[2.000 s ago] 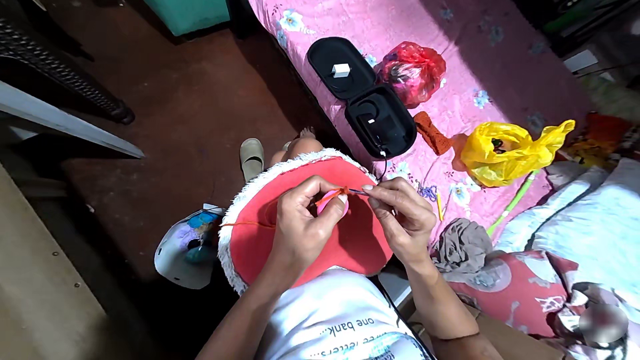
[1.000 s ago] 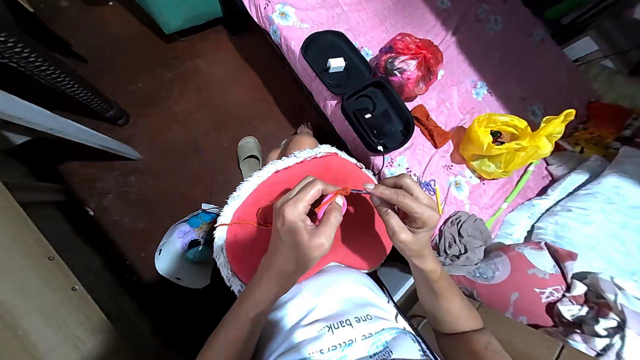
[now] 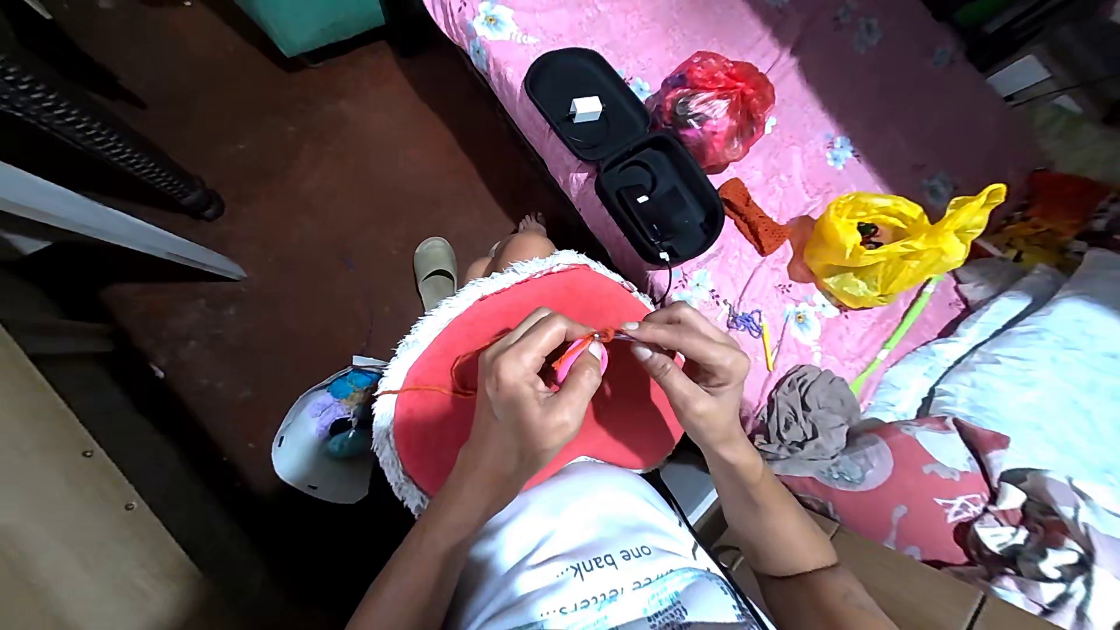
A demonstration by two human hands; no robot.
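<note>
My left hand (image 3: 534, 381) pinches a small pink ring (image 3: 573, 360) with orange yarn worked along its upper edge. In my right hand (image 3: 696, 363) is a thin crochet hook (image 3: 623, 336), its tip at the orange stitches beside my left fingertips. Both hands are above a red cushion (image 3: 516, 324) with a white fluffy edge, which lies on my lap. A strand of orange yarn (image 3: 429, 390) runs from my left hand leftward over the cushion's edge. Below it, a white container (image 3: 319, 468) holds blue and purple yarn.
On the pink flowered bedding (image 3: 560, 166) lie an open black case (image 3: 661, 197), a red plastic bag (image 3: 717, 109), an orange knitted piece (image 3: 752, 217), a yellow plastic bag (image 3: 875, 280) and a grey cloth (image 3: 809, 411). A slipper (image 3: 435, 271) is on the floor. Pillows are at the right.
</note>
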